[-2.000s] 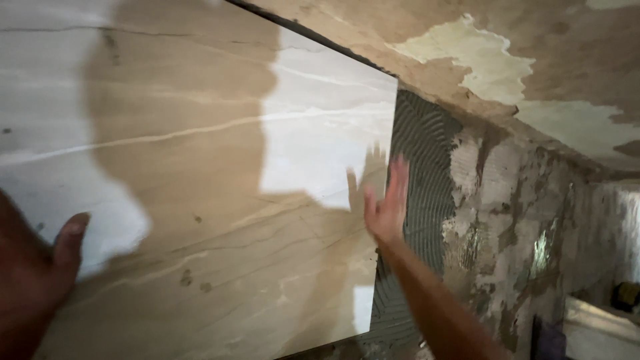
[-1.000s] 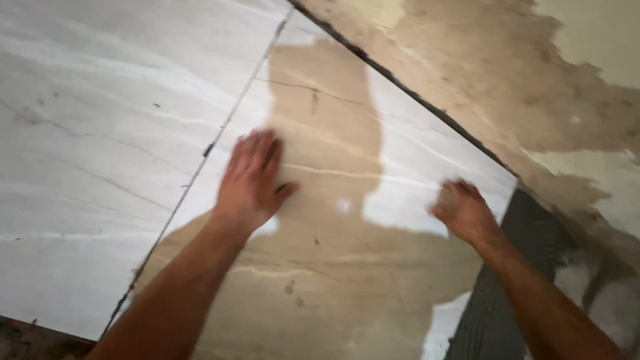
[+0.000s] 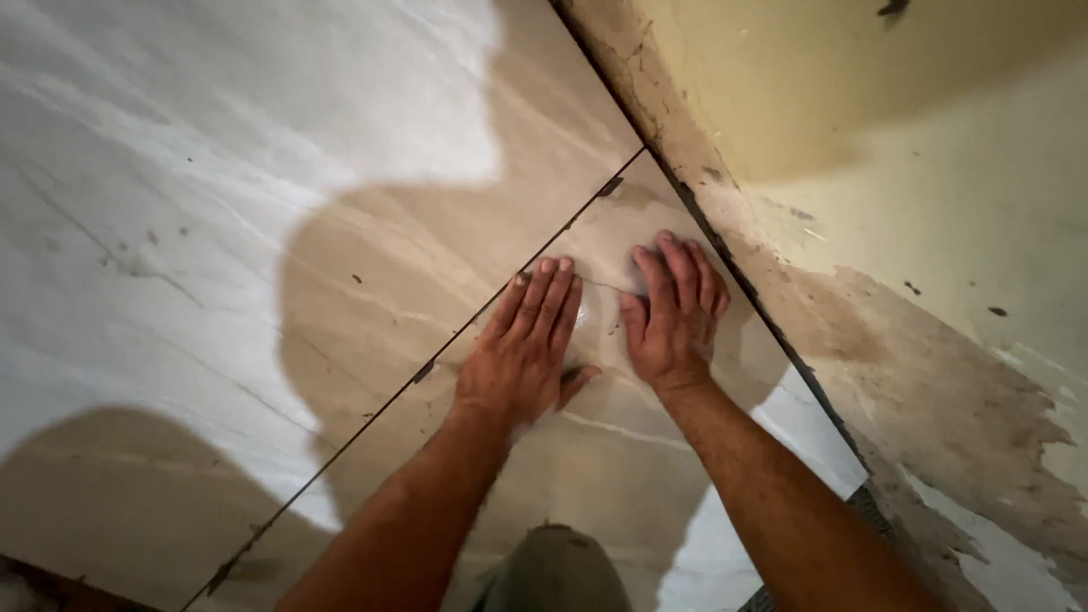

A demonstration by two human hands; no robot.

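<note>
A large marble-look tile [image 3: 620,476] with pale veins lies under both hands. My left hand [image 3: 527,340] rests palm down on it, fingers together and thumb apart, with its fingertips near the joint. To its right, my right hand [image 3: 677,310] touches the same tile with bent, slightly spread fingers, close to the tile's right edge. Neither hand holds anything. Across a thin dark joint lies a second marble-look tile [image 3: 212,280]. Small dark tile spacers or clips [image 3: 610,186] sit in that joint, one near its top and others lower down.
A stained, patchy plastered surface [image 3: 892,340] runs along the right side of the tiles, beyond a dark gap. Ridged grey adhesive [image 3: 869,510] shows past the tile's lower right edge. A knee [image 3: 557,574] is at the bottom centre. Shadows fall across both tiles.
The view has swung a lot. My hands, farther apart one second ago, are now close together beside the joint. The right hand's fingers are more extended than before.
</note>
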